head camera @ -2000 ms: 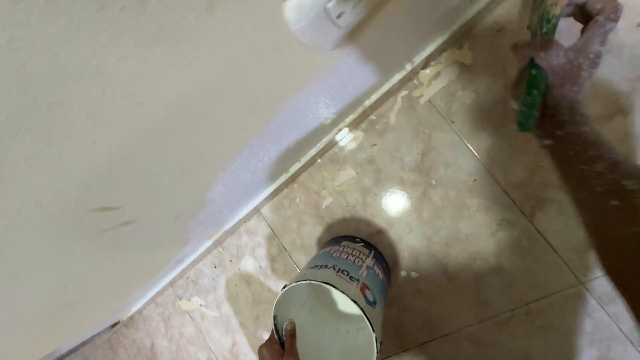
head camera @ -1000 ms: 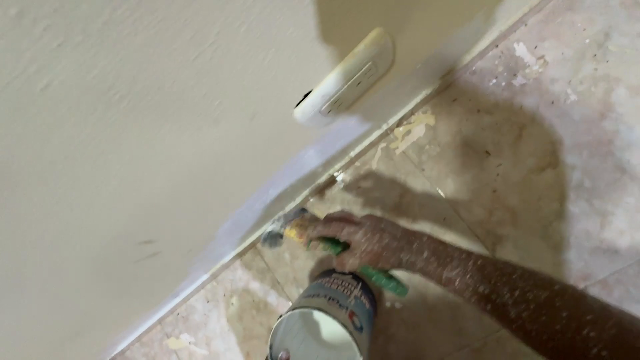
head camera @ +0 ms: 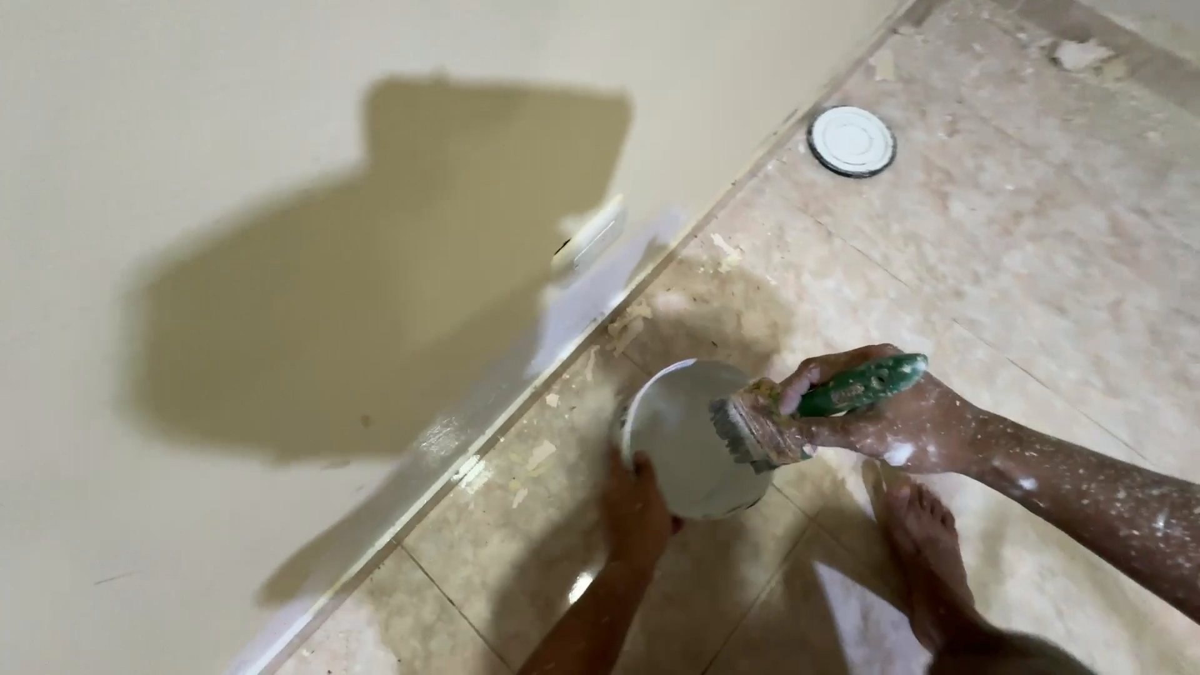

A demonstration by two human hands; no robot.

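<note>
My left hand (head camera: 639,511) grips the rim of a paint can (head camera: 689,497), its thumb over the near left edge. Pale paint shows inside the can. My right hand (head camera: 867,412), spattered with white paint, is closed around a paintbrush with a green handle (head camera: 867,382). The brush's wet, greyish bristles (head camera: 739,433) are over the right part of the can's opening; whether they touch the paint I cannot tell. Along the foot of the beige wall (head camera: 234,112) runs a whitish painted band (head camera: 450,431).
A round white can lid (head camera: 852,141) lies on the tiled floor (head camera: 1050,272) near the wall. A white wall fitting (head camera: 591,239) sits low on the wall. Paint flakes (head camera: 630,323) are scattered on the tiles along the wall's foot. A bare foot (head camera: 923,525) stands below my right forearm.
My right hand has moved with the brush from the wall's foot, where it was a second ago, to above the can. The view has shifted, now showing the lid and a foot.
</note>
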